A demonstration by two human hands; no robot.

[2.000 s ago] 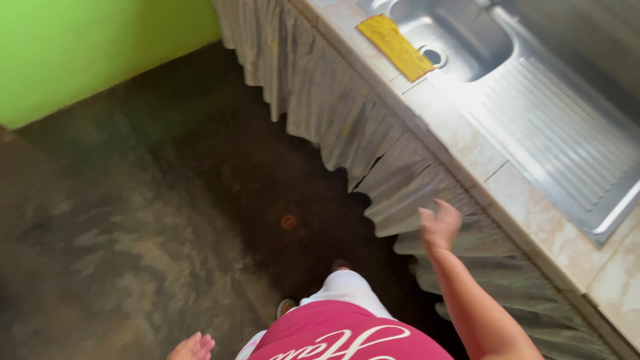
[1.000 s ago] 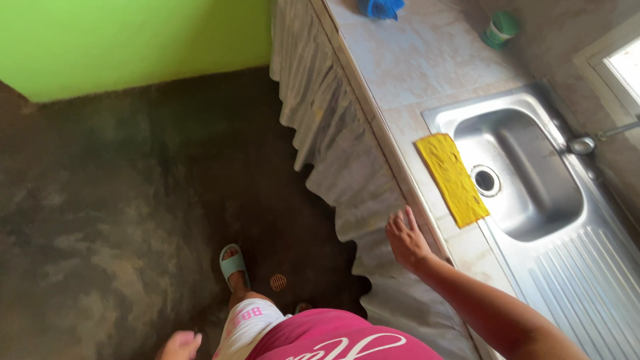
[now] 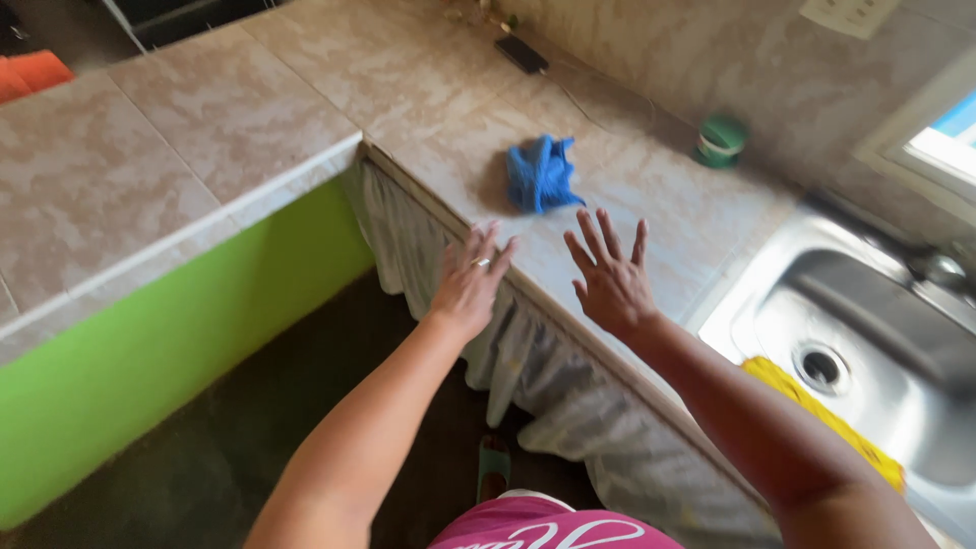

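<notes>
My left hand (image 3: pixel 469 286), with a ring on one finger, is held over the counter's front edge, fingers apart and holding nothing. To its right, my right hand (image 3: pixel 610 278) spreads its fingers above the tiled countertop (image 3: pixel 427 84), also with nothing in it. A crumpled blue cloth (image 3: pixel 540 174) lies on the tiles just beyond both hands. Past my right forearm, a yellow cloth (image 3: pixel 823 419) rests along the near rim of the stainless steel sink (image 3: pixel 862 320), partly hidden by that arm.
A green cup (image 3: pixel 720 141) stands near the wall. Farther back lies a dark phone (image 3: pixel 521 53) with a cable. A pleated curtain (image 3: pixel 534 358) hangs below the counter, which turns a corner to the left over a green wall (image 3: pixel 191 328). Something orange (image 3: pixel 34 74) is at the far left.
The view has swung toward the counter's corner. Both hands have come up and forward; the left was low at the bottom edge before. The blue cloth is now in full view.
</notes>
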